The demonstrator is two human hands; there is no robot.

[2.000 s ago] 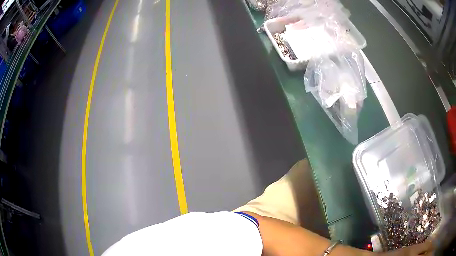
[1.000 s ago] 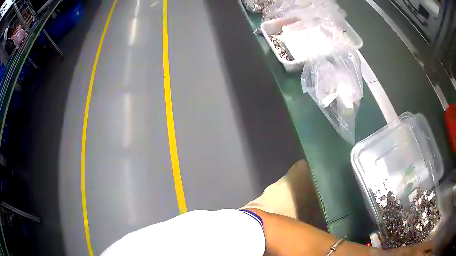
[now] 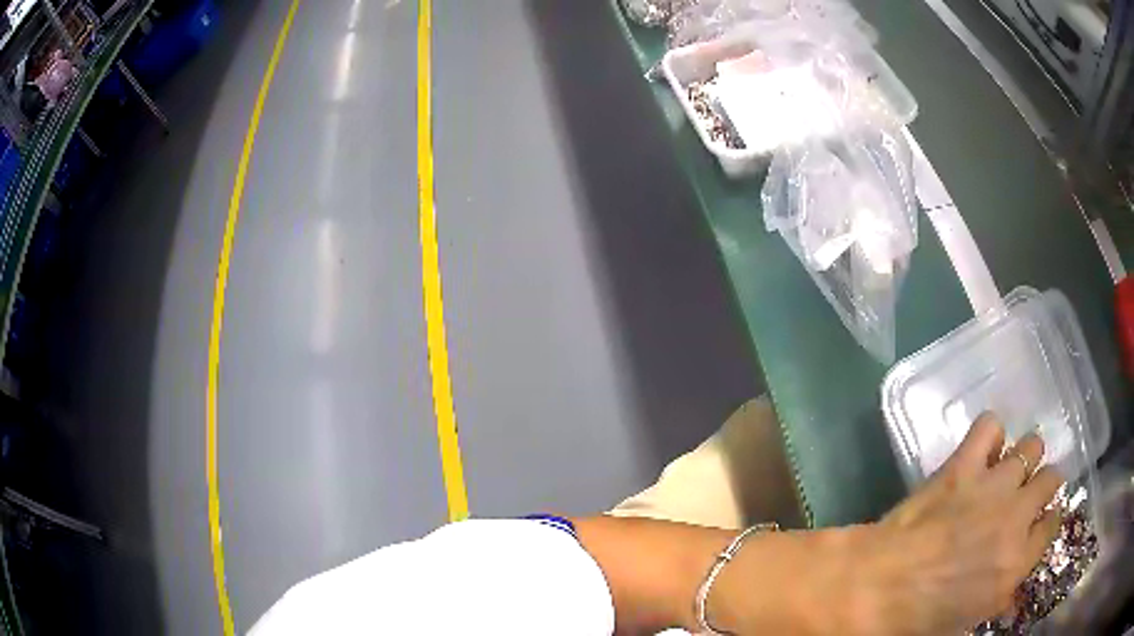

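My left hand (image 3: 951,534) is bare, with a ring and a bracelet, and reaches over the clear plastic parts box (image 3: 914,404) at the lower right. Its fingers are bent down into the box, near the edge of the heap of small metal parts (image 3: 1072,553). The fingertips are partly hidden, and I cannot tell whether they hold a part. The hand covers the left part of the heap. My right hand is not in view.
Crumpled clear plastic bags (image 3: 852,236) lie beyond the box on the green bench (image 3: 796,336). A whitish tray (image 3: 742,163) with small parts stands farther away. A red object (image 3: 1125,326) is cut off at the right edge. Grey floor with yellow lines lies left.
My left hand was mostly cut off at the bottom right, below the box. It has moved up over the box and now covers part of the heap.
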